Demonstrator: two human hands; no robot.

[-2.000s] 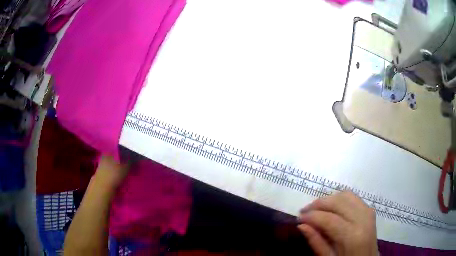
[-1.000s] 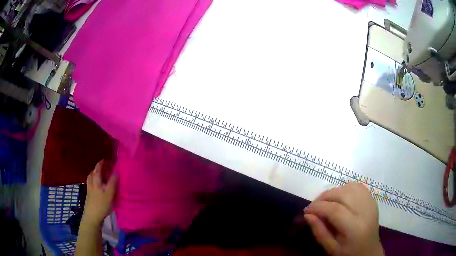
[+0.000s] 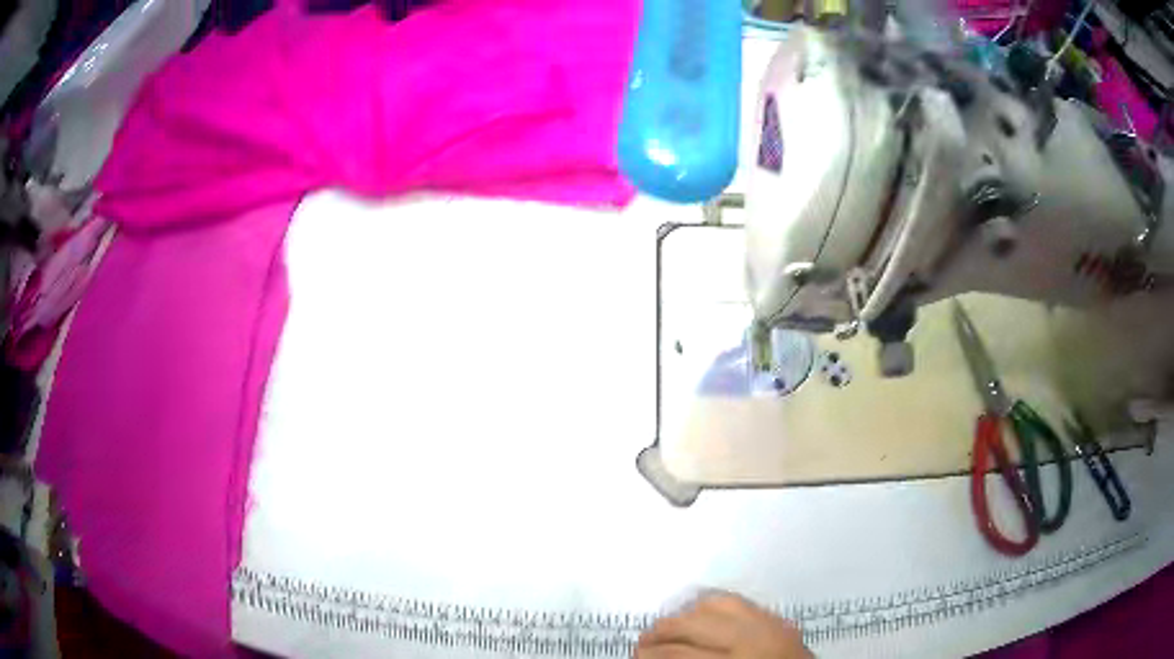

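A bright pink fabric panel (image 3: 161, 386) lies over the left of the white table and hangs past its front edge. A bunched pink fabric piece (image 3: 386, 116) lies across the back left. My right hand (image 3: 724, 628) is at the table's front edge, cut off by the bottom of the picture; its fingers are hidden, so whether it holds anything cannot be told. My left hand is out of the picture. The cream sewing machine (image 3: 824, 167) stands at the right, with no fabric under its needle (image 3: 762, 345).
Shears (image 3: 1007, 476) with red and green handles lie right of the needle, beside dark blue snips (image 3: 1098, 470). A light-blue lamp (image 3: 682, 103) hangs left of the machine head. A printed ruler scale (image 3: 425, 623) runs along the front edge.
The view has swung up and to the right, bringing in the lamp, snips and back fabric. My left hand, seen low at the left before, has left the picture. My right hand shows less.
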